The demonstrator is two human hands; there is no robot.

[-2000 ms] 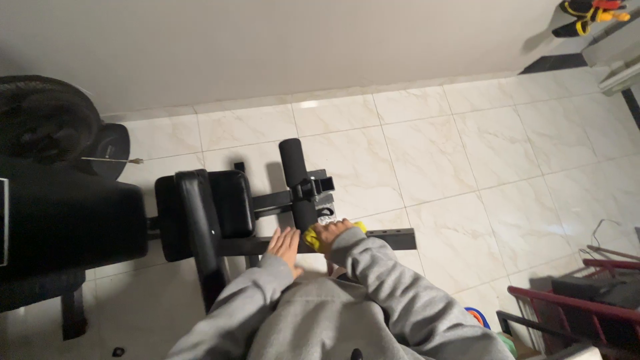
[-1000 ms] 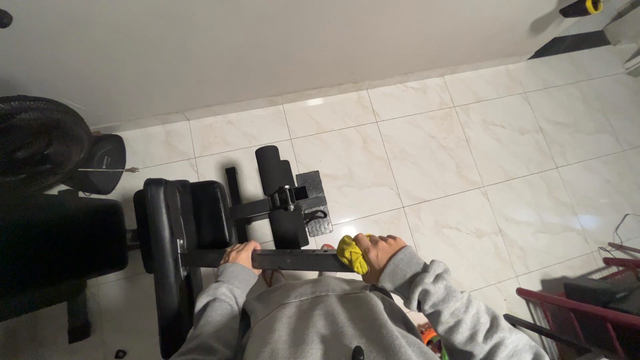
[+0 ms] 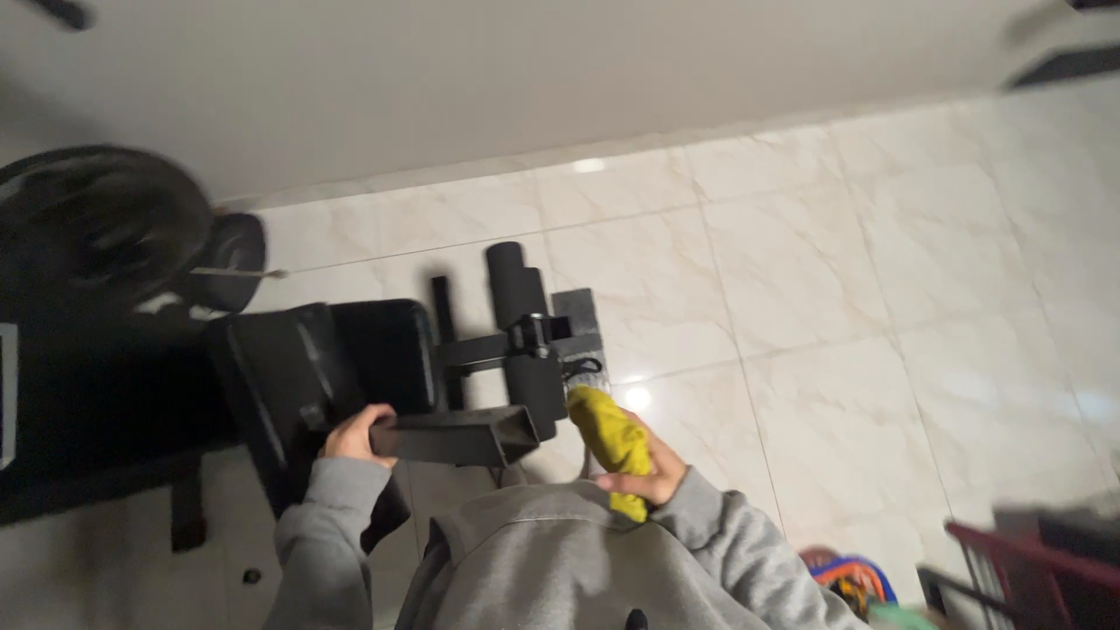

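My left hand (image 3: 359,436) is closed around a black square metal tube (image 3: 455,437), whose open end points right and up towards me. The tube joins a long black padded part (image 3: 271,394) on the left. In my right hand (image 3: 656,464) is a bunched yellow cloth (image 3: 610,437), just right of the tube's end and apart from it. Beyond the tube are the bench's black foam rollers (image 3: 516,297) on a metal bar. A grey textured mat or plate (image 3: 576,306) lies under the bar's end.
A black fan (image 3: 96,227) stands at the left near the wall. The black bench seat (image 3: 385,350) is left of the rollers. At lower right are a red metal rack (image 3: 1032,560) and a colourful round container (image 3: 849,577). A small black object (image 3: 252,576) lies on the floor.
The square tube has been raised and tilted, so its open end now shows. My right hand has come off the tube with the yellow cloth. My left hand has stayed on the tube since one second ago.
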